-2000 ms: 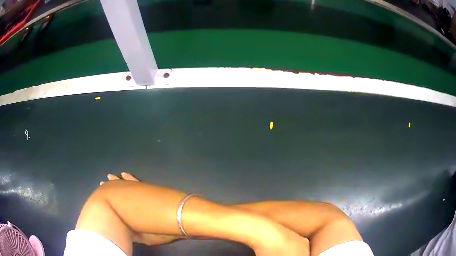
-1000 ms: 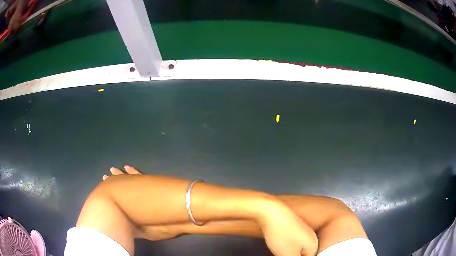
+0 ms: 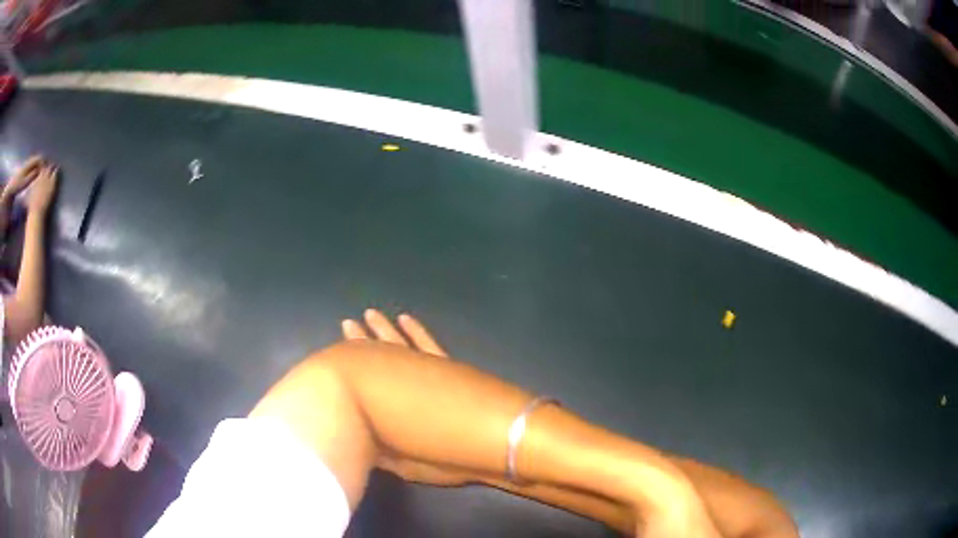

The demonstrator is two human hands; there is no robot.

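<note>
My arms are crossed low over the dark green-grey bench. My left forearm, with a silvery bracelet at the wrist, lies on top and reaches right. My left hand rests against my right arm, cut off by the bottom edge; its fingers do not show. My right hand is mostly hidden under my left arm. Only its fingertips show beyond that arm, apart, with nothing seen in them. No unit or part shows in either hand.
A pink fan stands at left. Another person's hands and a dark thin object are at upper left. Yellow bits lie on the bench. A pale post stands on the white edging of the green conveyor.
The view has turned left: the post, bits and arms sit further right, the whole fan shows, and another person's hands have come into view. My arms stay crossed.
</note>
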